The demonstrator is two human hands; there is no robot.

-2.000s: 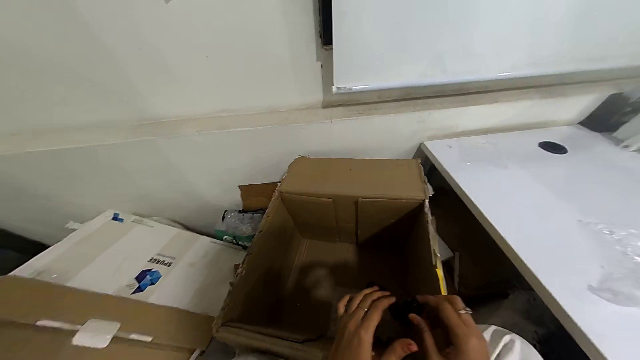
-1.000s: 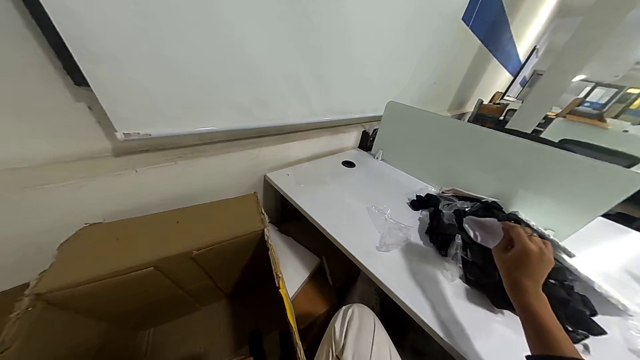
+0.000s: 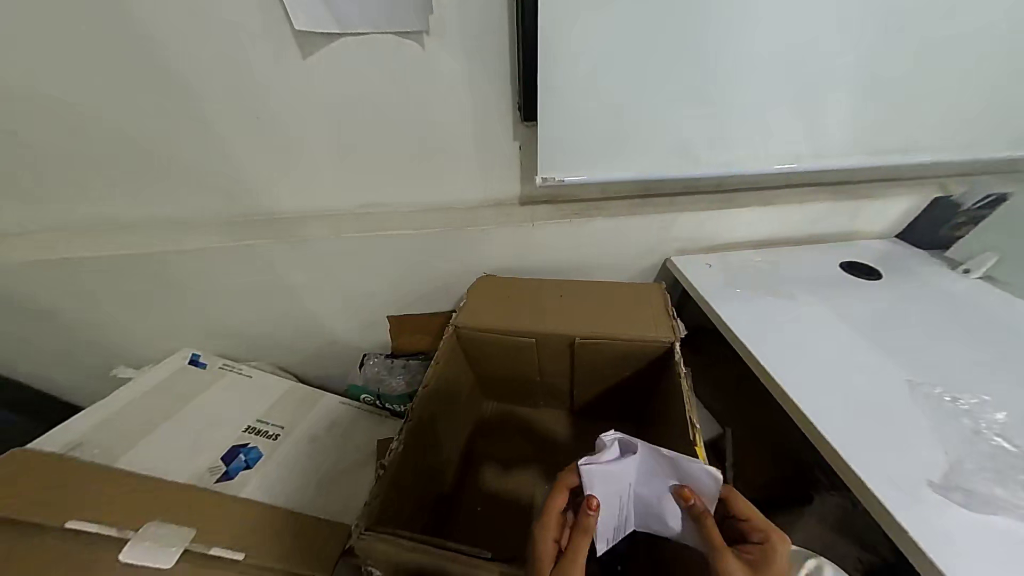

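Note:
A folded, creased white paper (image 3: 660,488) with some print is held between both my hands, over the near right part of an open cardboard box (image 3: 564,308). My left hand (image 3: 564,520) pinches its left edge between thumb and fingers. On the paper's right side, my right hand (image 3: 732,528) grips with the thumb in front and the fingers behind. Inside the box it is dark, and the paper and hands hide part of the bottom.
Left of the box lies a white printed carton (image 3: 320,448), with a brown cardboard box (image 3: 264,524) nearer. A white desk (image 3: 800,320) bearing clear plastic wrap (image 3: 976,472) stands at the right. Behind are the wall and a whiteboard (image 3: 760,88).
The view has swung left, back from the desk with the black items to the open box. One second ago one hand was over those items with something white; now both hands hold white paper.

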